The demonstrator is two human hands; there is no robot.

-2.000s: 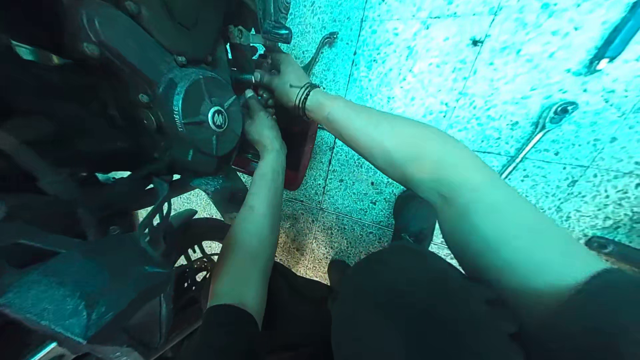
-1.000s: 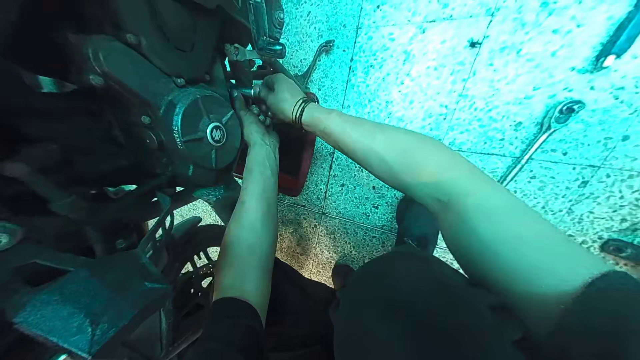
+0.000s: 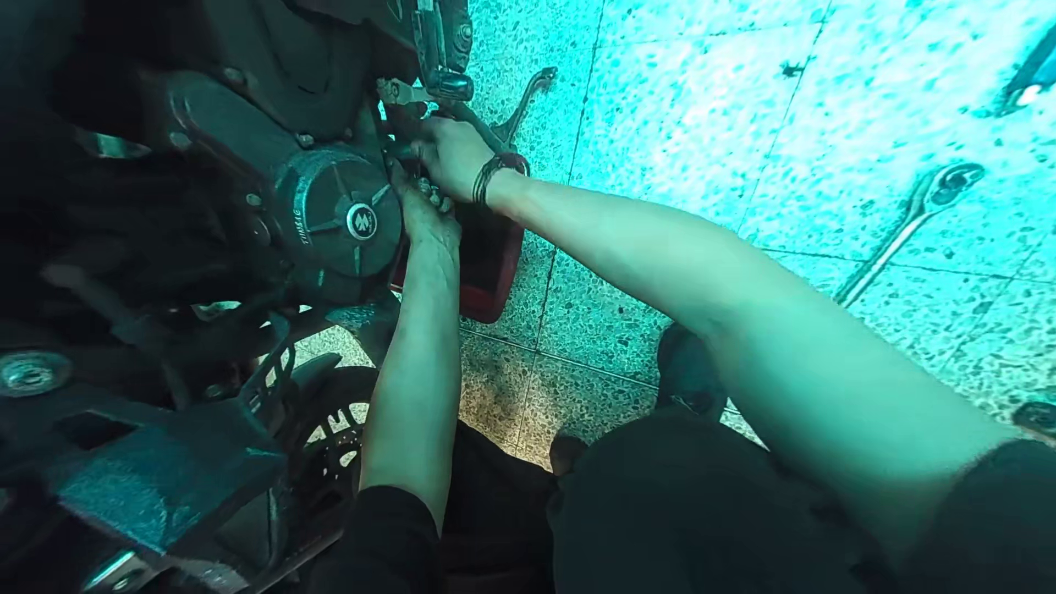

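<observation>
A motorcycle engine with a round side cover [image 3: 338, 216] fills the left side of the view. Just right of that cover, my left hand [image 3: 423, 202] is against the engine's edge, fingers curled, partly in shadow. My right hand [image 3: 452, 153], with dark bands at the wrist, reaches in beside it, below a metal foot peg or lever [image 3: 450, 85]. Both hands are around a small dark cylindrical part [image 3: 402, 151]; which of them grips it cannot be told. Below the hands, a red tray [image 3: 492, 305] with a dark inside lies on the floor.
A wrench [image 3: 528, 103] lies on the speckled tile floor [image 3: 610, 318] behind my right hand. Farther right is a ratchet [image 3: 907, 227], and a dark tool [image 3: 1031, 74] is at the upper right edge. A slotted disc [image 3: 334, 429] and a bracket [image 3: 157, 478] are at lower left.
Both hands stay at the same place beside the engine cover. The fingers have shifted slightly around the part, and my right hand's back is turned more to view than two seconds ago.
</observation>
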